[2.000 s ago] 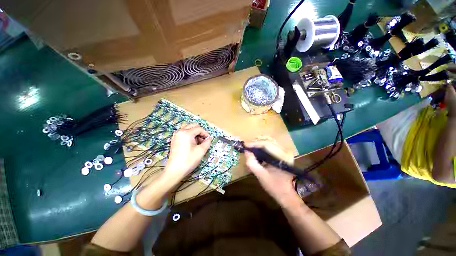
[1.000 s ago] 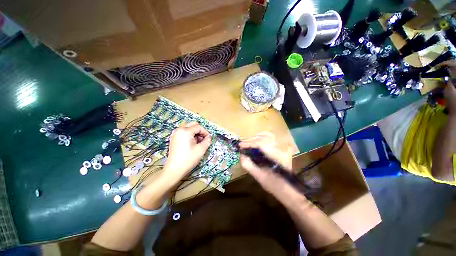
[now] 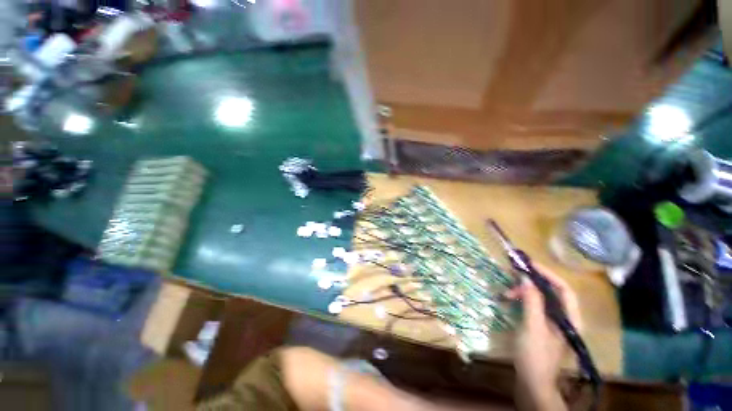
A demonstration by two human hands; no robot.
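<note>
The panel of small green circuit boards (image 3: 453, 261) lies on the tan board (image 3: 546, 209), blurred. Black wires run left from it to pale round components (image 3: 319, 230) on the green bench top. My right hand (image 3: 539, 325) holds the black soldering iron (image 3: 547, 297) over the panel's right side, its thin tip pointing up and left, clear of the boards. My left forearm, with a pale bracelet, crosses the bottom edge. My left hand is cut off and blurred there, so its fingers and anything in them cannot be made out.
A pale-green stack of panels (image 3: 152, 213) stands at left. A black-wired bundle (image 3: 333, 180) lies left of the board. A large brown box (image 3: 498, 72) stands behind. A round tin (image 3: 594, 234), green cap (image 3: 668, 213), wire spool (image 3: 698, 175) and dark stand are at right.
The view has swung left, bringing the stacked panels into sight. My left hand has left the panel and dropped toward the bottom edge. The iron's tip is now clear of the boards.
</note>
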